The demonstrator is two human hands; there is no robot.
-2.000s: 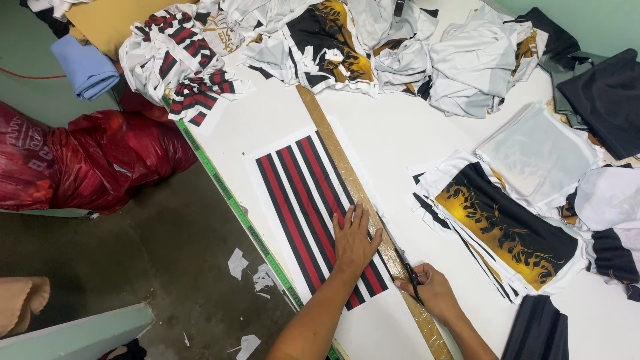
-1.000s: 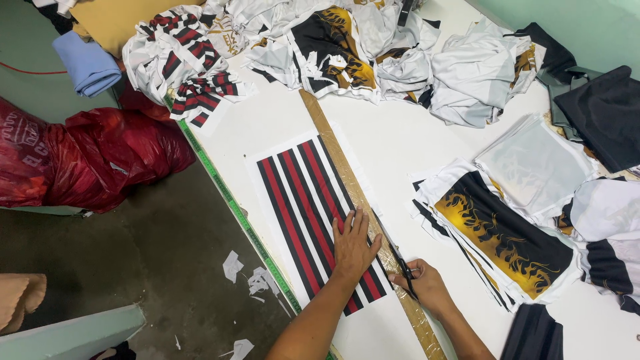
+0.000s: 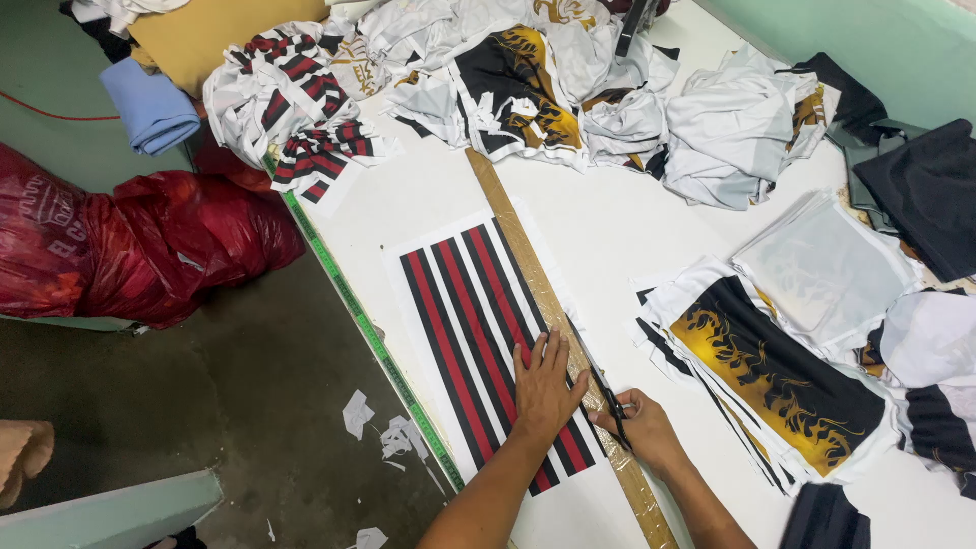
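Note:
A striped fabric panel (image 3: 465, 305) in red, black and white lies flat on the white table. My left hand (image 3: 545, 385) rests on its right part with fingers spread, the thumb reaching over a long brown tape-wrapped strip (image 3: 507, 206) that runs along the panel's right side. In my right hand (image 3: 644, 431) is a pair of black-handled scissors (image 3: 619, 415), its blades pointing up and left along the strip's right edge. Whether the blades are parted is unclear. White fabric edging (image 3: 545, 267) shows just beyond the strip.
Crumpled printed fabric (image 3: 518, 84) covers the table's far side. Flame-print panels (image 3: 770, 381) are stacked at right beside pale folded pieces (image 3: 827, 267). A green measuring tape (image 3: 358, 305) follows the left table edge. Red plastic bags (image 3: 183, 244) stand left; scraps (image 3: 396, 438) lie on the floor.
My right hand and the scissors have moved slightly up along the strip. My left hand stays on the striped panel.

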